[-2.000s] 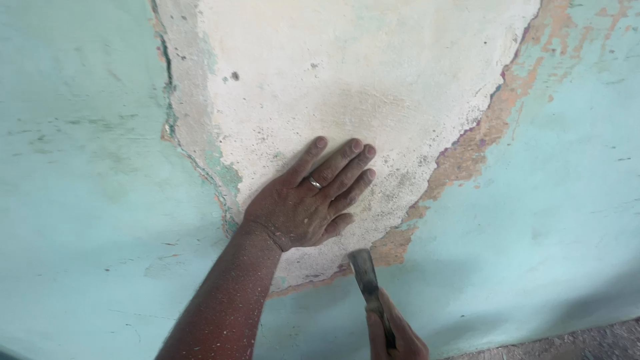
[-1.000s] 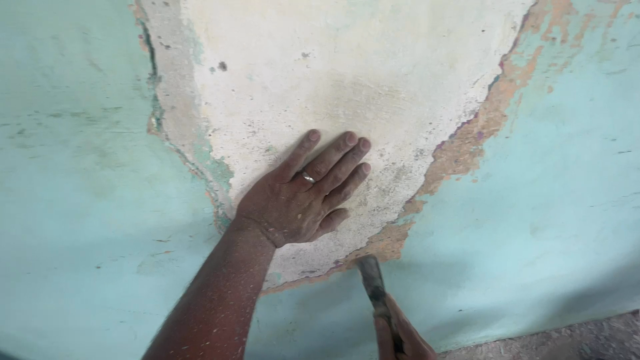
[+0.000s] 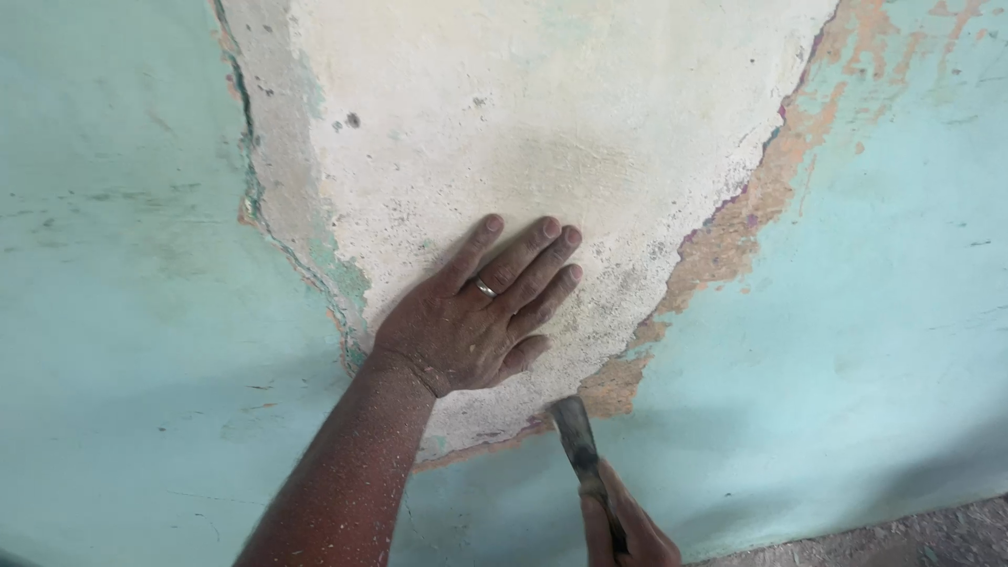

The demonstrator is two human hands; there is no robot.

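Note:
My left hand [image 3: 472, 315] lies flat on the bare whitish plaster [image 3: 488, 157] of a wall, fingers apart, a ring on one finger. Pale dust and specks cover its skin and the forearm. Below and to its right, my right hand [image 3: 626, 524] grips a scraper [image 3: 576, 433] by the handle. The blade's tip is at the lower edge of the bare patch, beside an orange-brown exposed layer [image 3: 614, 387]. Part of the right hand is cut off by the bottom of the view.
Turquoise painted wall [image 3: 827, 378] surrounds the bare patch on both sides and below. A jagged, cracked paint edge [image 3: 250, 157] runs down the left side. Rough ground strewn with flakes [image 3: 906, 539] shows at the bottom right.
The scraper in my right hand has shifted slightly along the patch's lower edge. My left hand stays flat on the plaster.

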